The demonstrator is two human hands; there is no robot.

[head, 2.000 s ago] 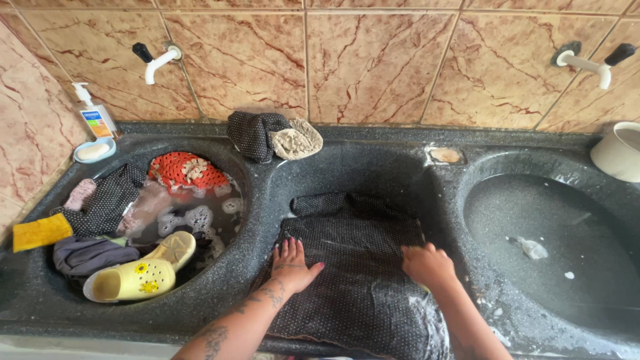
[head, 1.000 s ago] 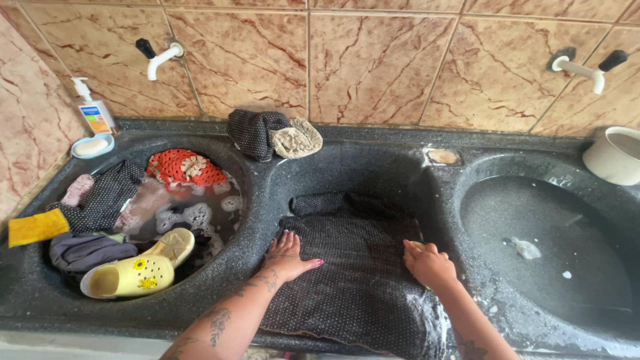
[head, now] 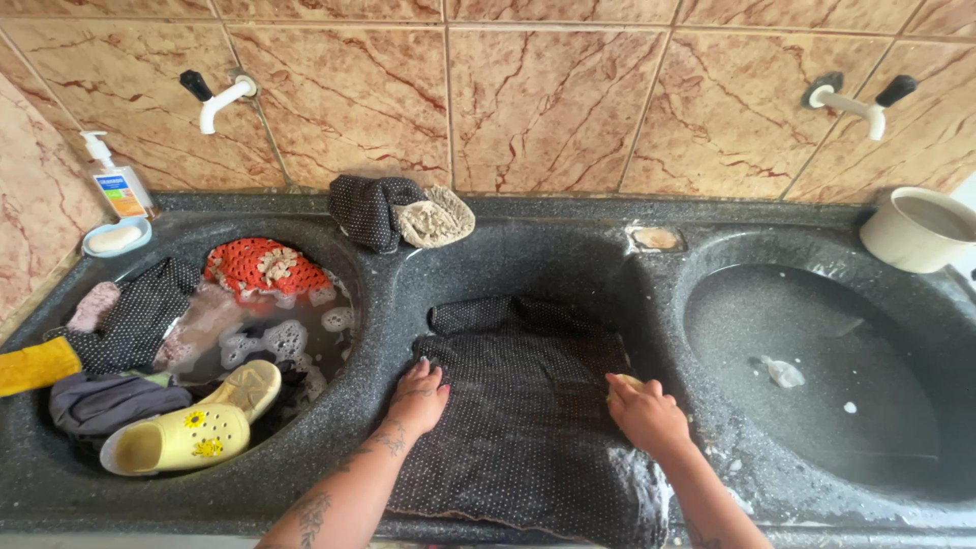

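A wet black cloth with white dots (head: 526,412) lies spread over the slanted middle basin, its far end folded over. My left hand (head: 419,396) presses on the cloth's left edge, fingers apart, holding nothing. At the right edge, my right hand (head: 646,408) is closed around a small pale yellowish piece, perhaps a bar of soap (head: 624,383), mostly hidden by the fingers. White suds (head: 640,484) cover the cloth's near right part, beside my right wrist.
The left basin (head: 352,305) holds soapy water, a red crocheted piece (head: 263,267), dark garments and yellow clogs (head: 183,438). Water fills the right basin (head: 808,381). Bunched cloths (head: 374,213) rest on the back ledge. A pump bottle (head: 120,191), soap dish (head: 137,242) and pot (head: 919,236) stand around.
My left hand has shifted left to the cloth's edge. The right hand stays at the right side with the pale piece in it.
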